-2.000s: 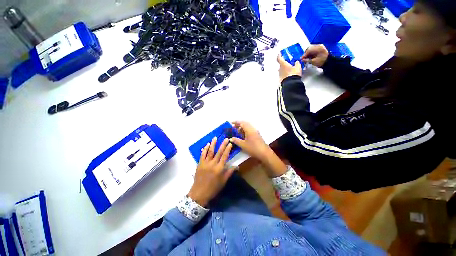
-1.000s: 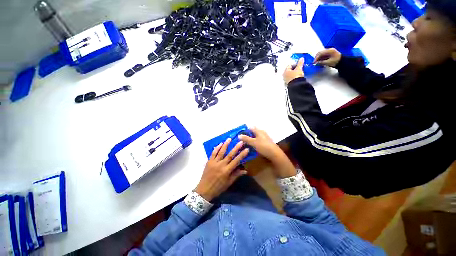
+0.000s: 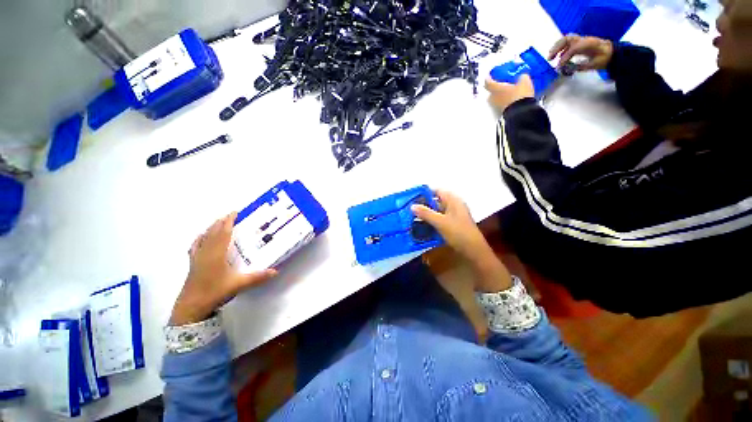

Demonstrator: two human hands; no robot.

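A blue blister tray (image 3: 359, 241) lies near the table's front edge. A black USB cable (image 3: 423, 224) sits in it, coil at the right and two plugs pointing left. My right hand (image 3: 452, 224) holds the tray's right end, thumb over the coil. The flat stack of white and blue retail boxes (image 3: 280, 227) lies left of the tray. My left hand (image 3: 213, 268) grips the stack's left end, with the thumb along its near side and the fingers over the far-left edge. I cannot tell whether it holds one box or several.
A black cable pile (image 3: 371, 58) lies at centre back, a single loose cable (image 3: 188, 151) left of it. A second box stack (image 3: 169, 74) and flask (image 3: 99, 37) stand back left. Packed boxes (image 3: 115, 325) are at front left. A co-worker (image 3: 610, 189) at right holds a blue tray.
My left hand has moved left from the tray to the retail box stack. The tray's left part and the cable's plugs are now uncovered. My right hand stays at the tray's right end.
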